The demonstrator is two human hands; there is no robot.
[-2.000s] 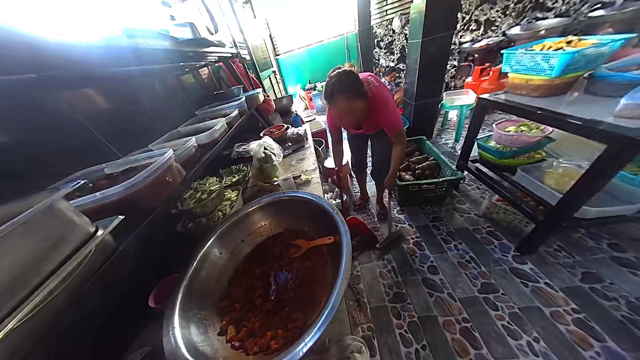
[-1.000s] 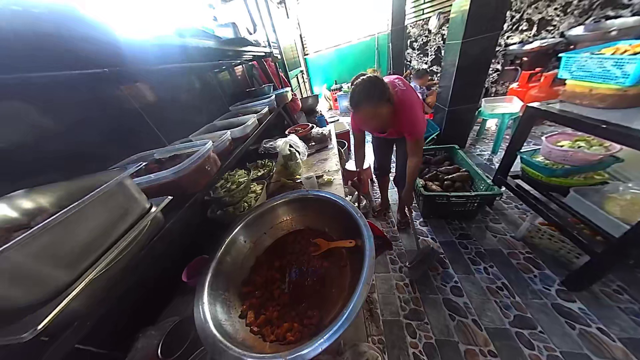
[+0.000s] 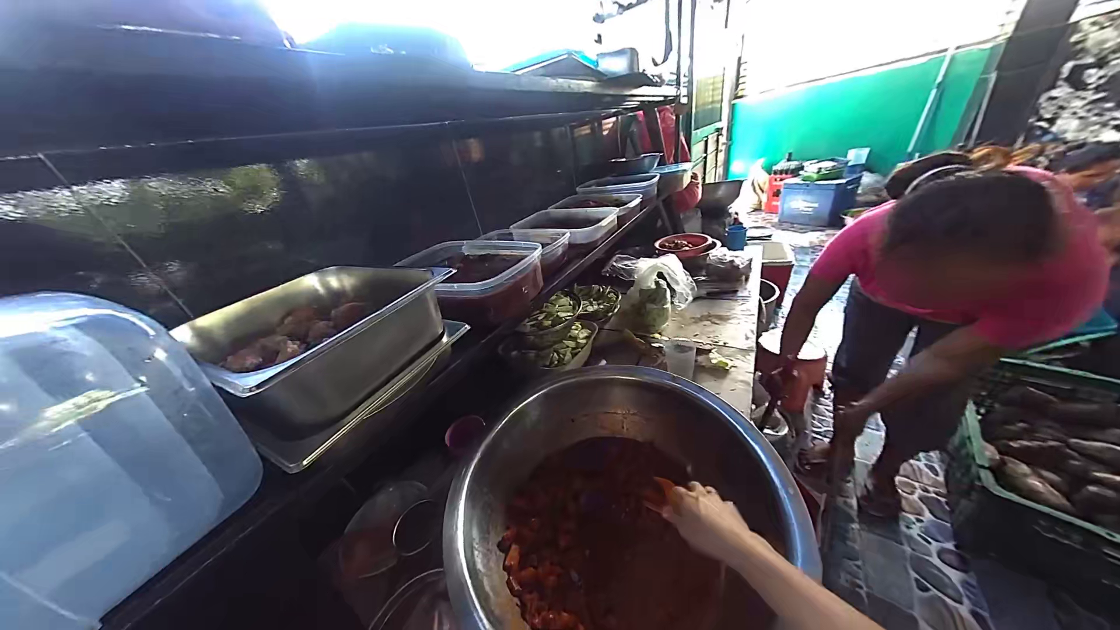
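My right hand [image 3: 704,518] reaches in from the lower right over a large stainless steel basin [image 3: 779,464]. Its fingers close on the handle of an orange spoon or spatula [image 3: 662,493], whose far end is hidden. Dark red sauce with chunks of what looks like meat [image 3: 560,534] fills the lower part of the basin. The chunks are heaped at the left, with thinner sauce at the right. My left hand is not in view.
A metal pan of meat [image 3: 350,350] and plastic tubs [image 3: 490,271] line the left shelf. Bowls of cut greens [image 3: 560,346] and a plastic bag [image 3: 654,293] lie beyond the basin. A person in pink [image 3: 971,254] bends at the right, beside a green crate [image 3: 1041,455] of root-like produce.
My right hand has come into view and taken hold of the orange utensil, which lay in the basin before. The view has swung left.
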